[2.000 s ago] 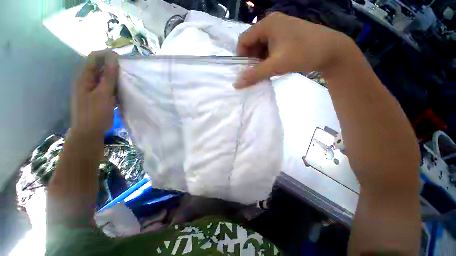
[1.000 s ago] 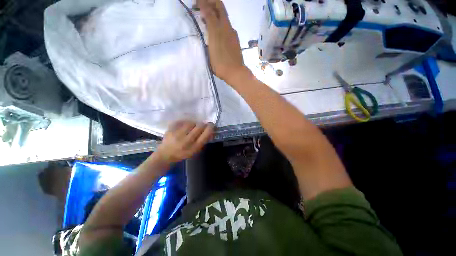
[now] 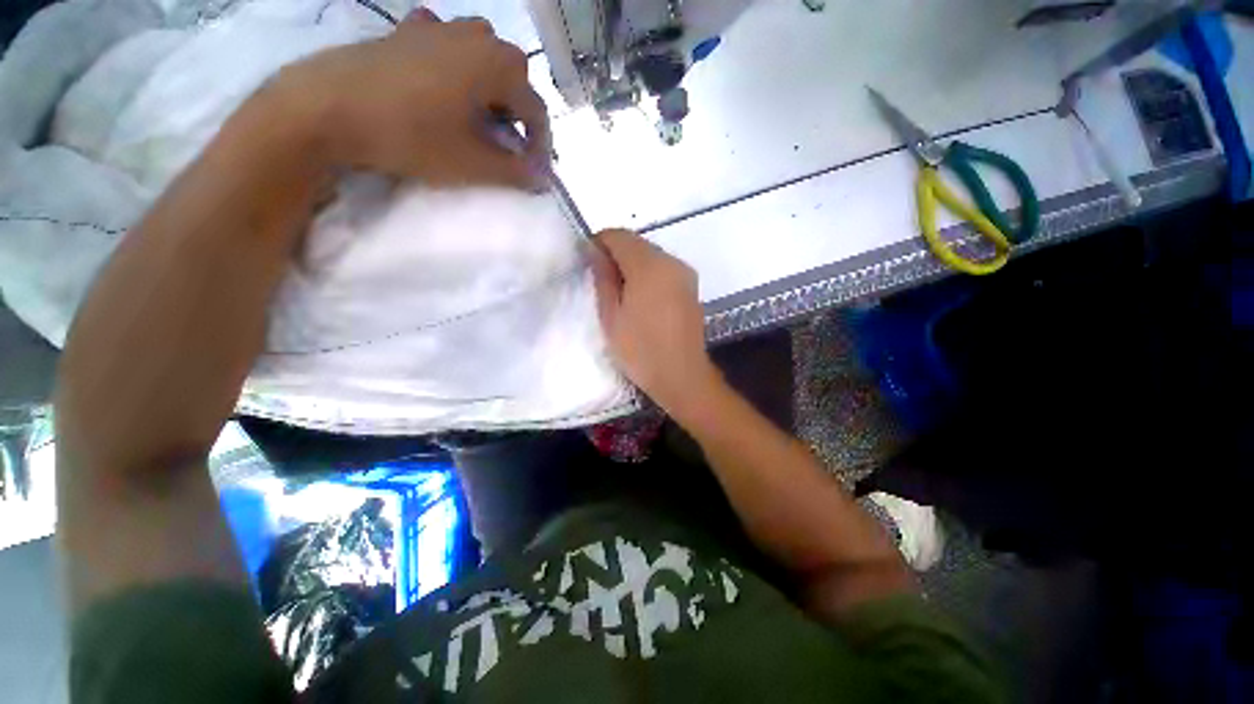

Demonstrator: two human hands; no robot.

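The white padded lining [image 3: 426, 296] lies bunched over the table's front edge and hangs toward my lap, with dark stitch lines across it. My left hand [image 3: 433, 103] is closed on its dark-lined edge near the needle area. My right hand [image 3: 649, 305] pinches the same edge further toward me, so a short stretch of edge runs between the hands. The fingertips of my left hand are partly hidden. The presser foot and needle area [image 3: 616, 94] is just right of my left hand, with no fabric seen under it.
Scissors [image 3: 949, 206] with yellow and green handles lie on the white table [image 3: 770, 172], right of the needle. The ruler-marked front edge [image 3: 825, 283] runs below them. A blue bin [image 3: 429, 530] with dark shiny material stands below left. A blue strip hangs at the table's right end.
The lining was held up in both hands, then laid on the table. Now it is bunched nearer me. My left hand has moved up to the edge; my right hand has come down toward me.
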